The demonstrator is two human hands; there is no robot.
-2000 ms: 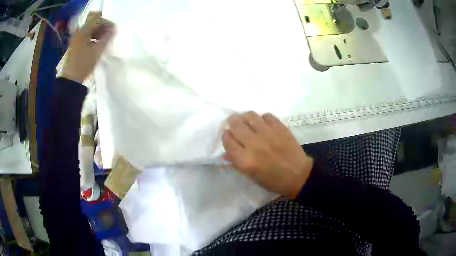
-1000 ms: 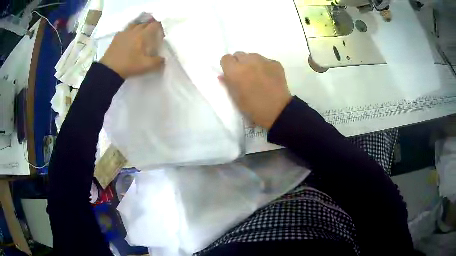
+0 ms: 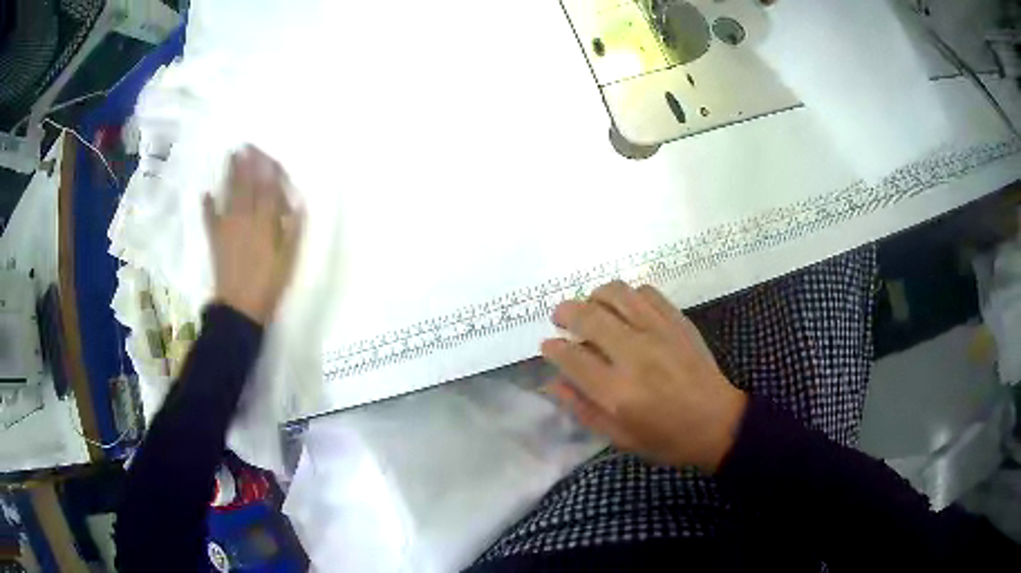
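My left hand lies with its fingers spread on white fabric at the left side of the table; it is blurred. My right hand is at the table's front edge, over a white fabric piece that hangs below the edge onto the lap. Its fingers are bent; the fingertips meet the cloth near the edge, and I cannot tell if they pinch it. A printed ruler scale runs along the front of the white table.
The needle plate of the sewing machine is at the upper right, with the needle area at the top edge. White bundled pieces lie along the left edge. A blue-edged storage stands beyond. A checked garment is below.
The folded fabric that both hands held in mid-table has moved to the left under my left hand. My right hand has moved down to the front edge. The view has shifted.
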